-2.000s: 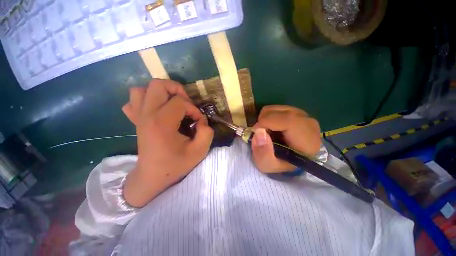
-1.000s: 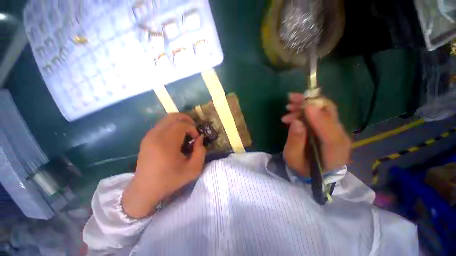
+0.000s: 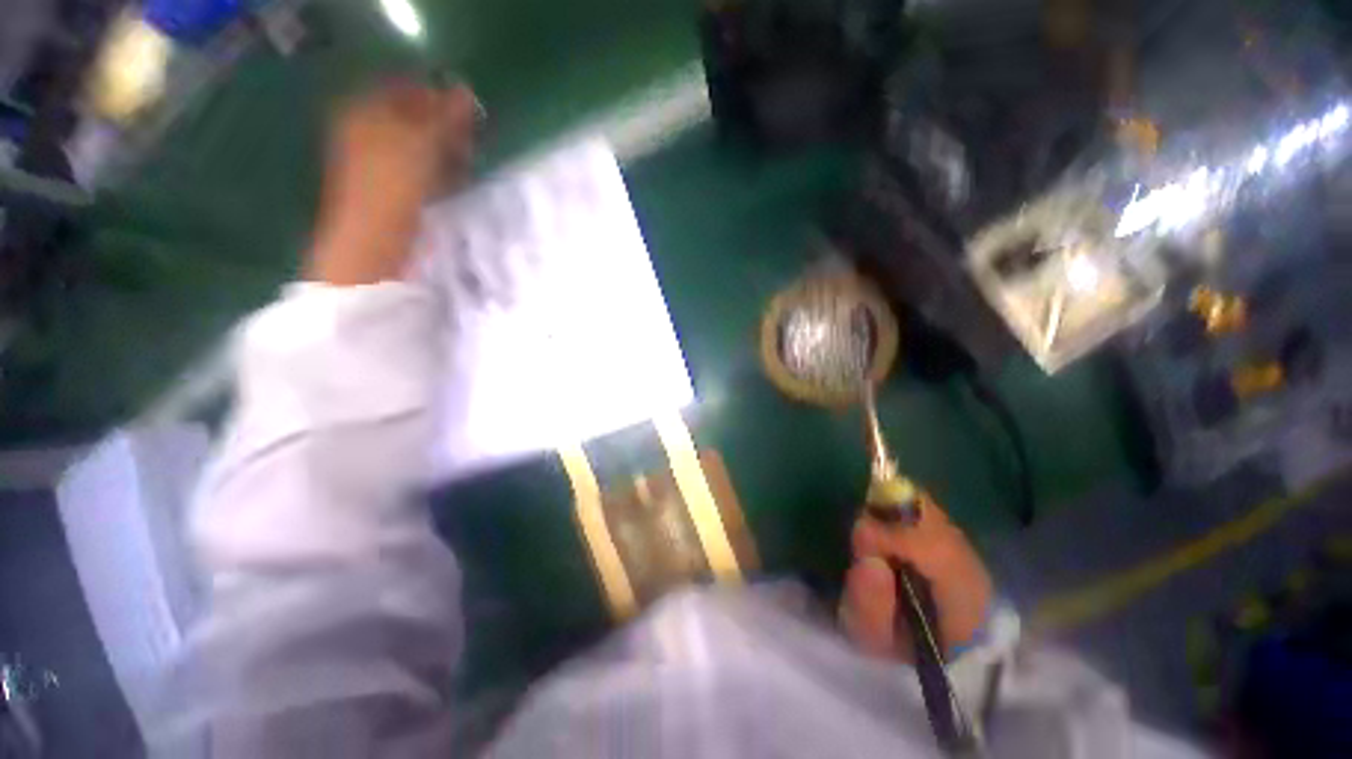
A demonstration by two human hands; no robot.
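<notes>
My right hand (image 3: 916, 586) holds the soldering iron (image 3: 922, 653) at the lower right, its metal tip pointing up at the round tip cleaner (image 3: 827, 338) and touching or overlapping its lower rim. My left hand (image 3: 389, 163) is stretched out to the upper left, past the far left corner of the white blister tray (image 3: 571, 312). It is blurred, and I cannot tell whether it holds anything. The brown work pad (image 3: 653, 531) with two cream tape strips (image 3: 697, 497) lies in front of me. No assembly can be made out on it.
A stack of white trays (image 3: 126, 549) stands at the left. A square pale dish (image 3: 1056, 282) is right of the cleaner. Black equipment (image 3: 793, 67) stands at the back. Shiny clear trays with orange-gold spots (image 3: 1223, 312) lie far right. Cables run beside the cleaner.
My left hand has left the pad and reached far forward left; the dark assembly no longer shows on the pad. My right hand brought the iron from the pad to the cleaner. The view has shifted forward.
</notes>
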